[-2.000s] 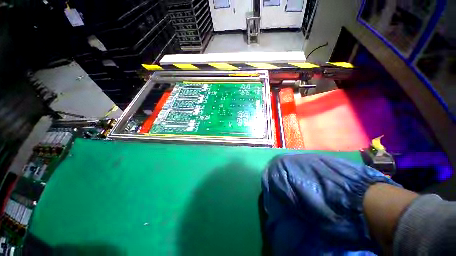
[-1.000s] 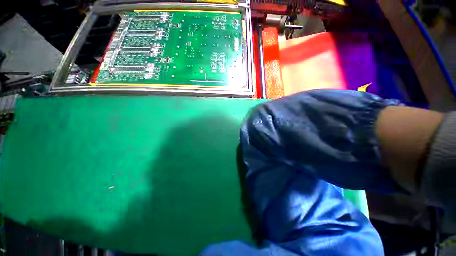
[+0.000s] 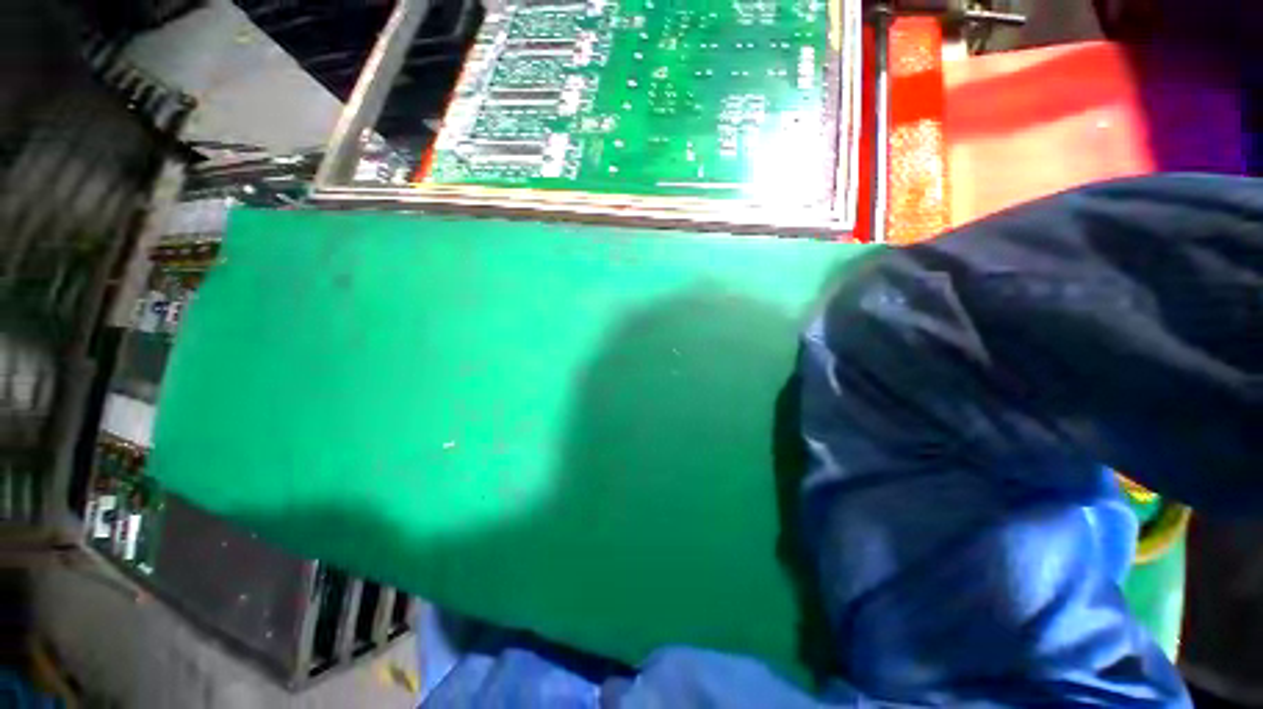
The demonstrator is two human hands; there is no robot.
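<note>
The green printed circuit board (image 3: 651, 104) lies in the grey metal carrier frame (image 3: 554, 209), just beyond the green work mat (image 3: 374, 346). The frame's top is cut off by the picture's edge. My blue right sleeve (image 3: 970, 402) lies bent over the right part of the mat, with the elbow near its middle. My right hand is out of the picture past the right edge. My left hand is not in view. A yellow curved handle (image 3: 1163, 533), perhaps of side cutters, partly shows behind the sleeve at the right.
Populated boards (image 3: 125, 416) stand on a dark tray at the left. A red surface (image 3: 1053, 125) and a textured red strip (image 3: 914, 132) lie right of the frame. Blue clothing (image 3: 720, 679) shows at the bottom edge. A few small specks lie on the mat.
The view has tipped down, so the striped rail has left the picture. The wrist and grey glove cuff seen at the right before are now out of view. The board stays in its frame.
</note>
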